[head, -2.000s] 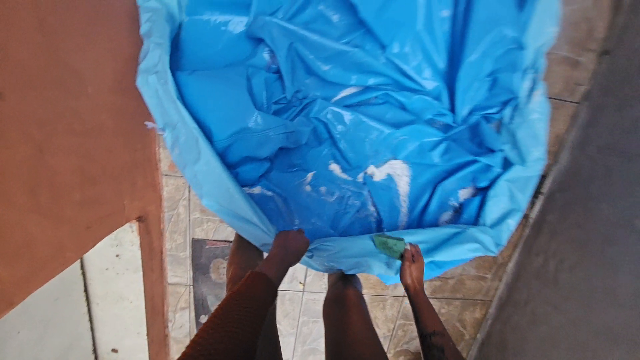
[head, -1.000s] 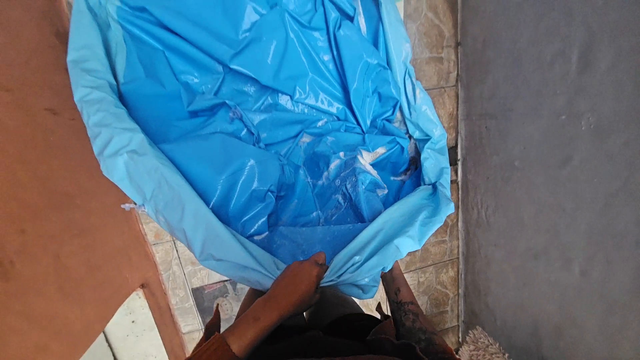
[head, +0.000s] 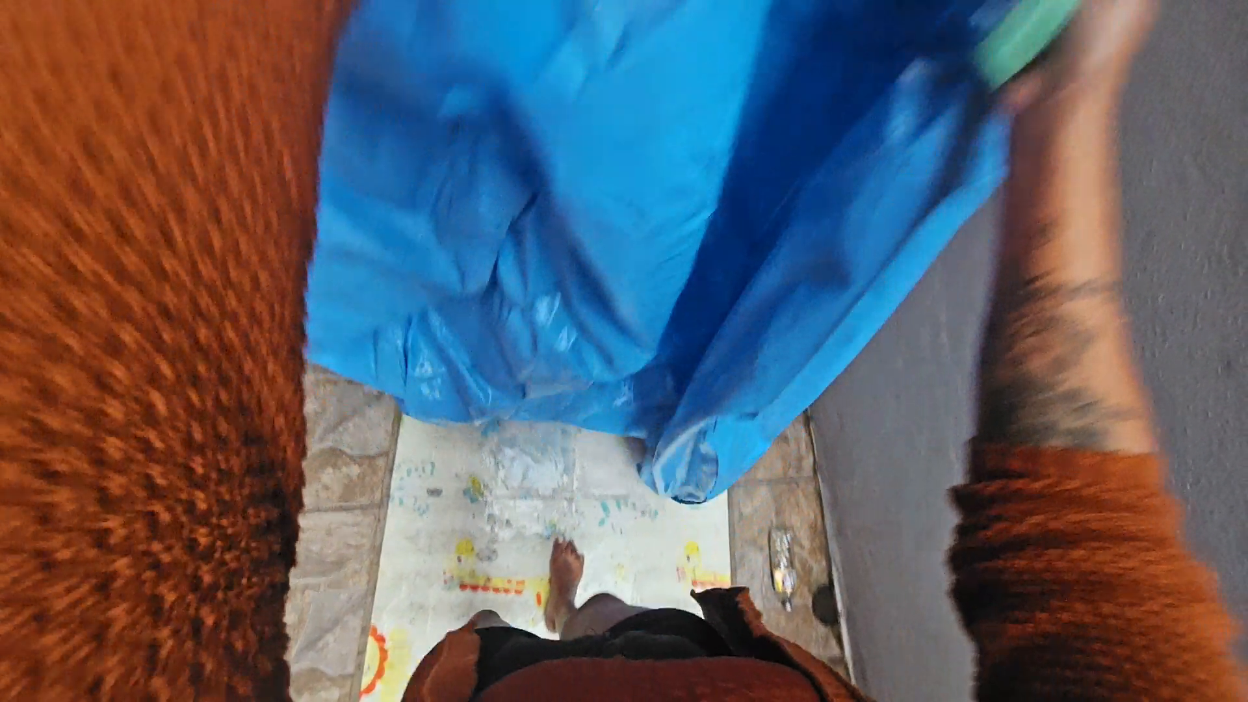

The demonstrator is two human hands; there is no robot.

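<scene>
A large blue plastic sheet (head: 624, 195), creased and shiny, hangs raised across the upper middle of the head view. At the top right, my blurred right hand (head: 1092, 49) grips the sheet's edge together with a green object (head: 1024, 39), perhaps a sponge or cloth. My left hand is out of sight; only the fuzzy rust-brown sleeve of that arm fills the left side. The sheet's lower folds hang above a pale printed mat.
A pale mat with coloured prints (head: 429, 546) lies on the tiled floor (head: 341, 458), my bare foot (head: 564, 575) on it. A grey wall (head: 897, 439) rises on the right. Near its base lie a small shiny item (head: 782, 565) and a dark round object (head: 825, 604).
Both arms have gone up, lifting the sheet, which hung low before with its light-blue rim toward me. The printed mat has come into view. My left hand, earlier on the rim, has left the view.
</scene>
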